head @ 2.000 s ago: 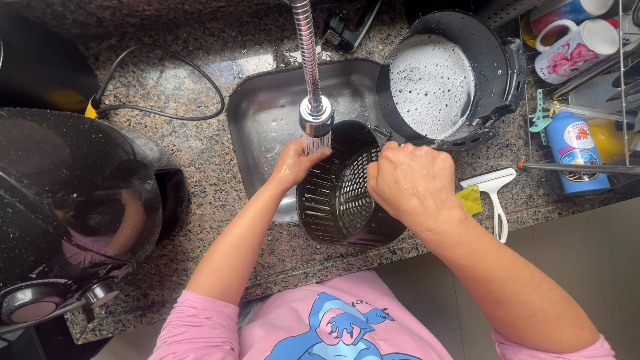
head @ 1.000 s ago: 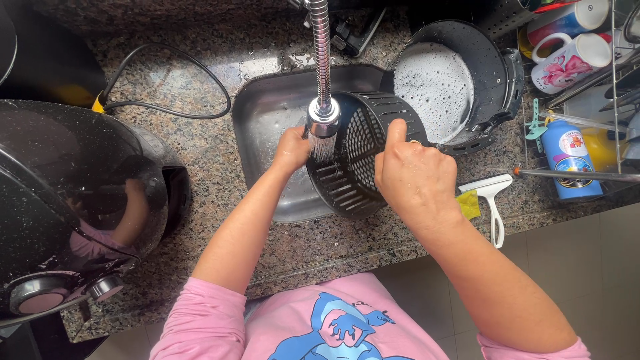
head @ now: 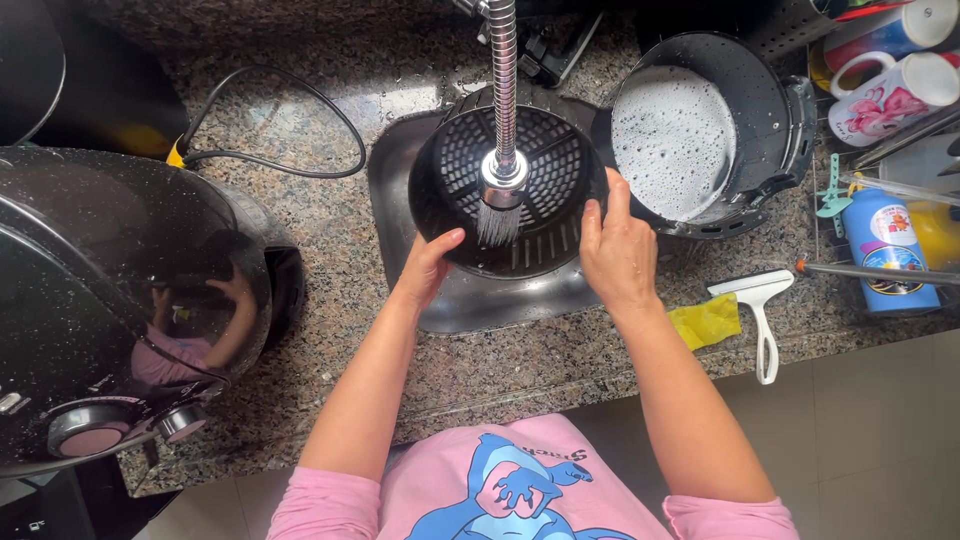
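Observation:
A black perforated air fryer basket (head: 555, 240) is held over the steel sink (head: 465, 311), its open side facing me. My left hand (head: 429, 266) grips its lower left rim, thumb inside. On the right side my right hand (head: 619, 244) holds the rim, fingers on the edge. Water sprays from the flexible metal faucet (head: 504, 176) into the basket, hiding part of its grid. Just right of the sink, a dark air fryer drawer (head: 765, 112) holds foamy water (head: 671, 142).
A black air fryer (head: 127, 277) stands left, a cable (head: 360, 154) behind it. At right lie a yellow cloth (head: 705, 321) and a white squeegee (head: 759, 304). A blue bottle (head: 889, 247) and mugs (head: 892, 97) sit in a rack.
The basket has turned from tilted sideways to facing me, and the spray now falls inside it. My right hand has moved to the basket's right rim.

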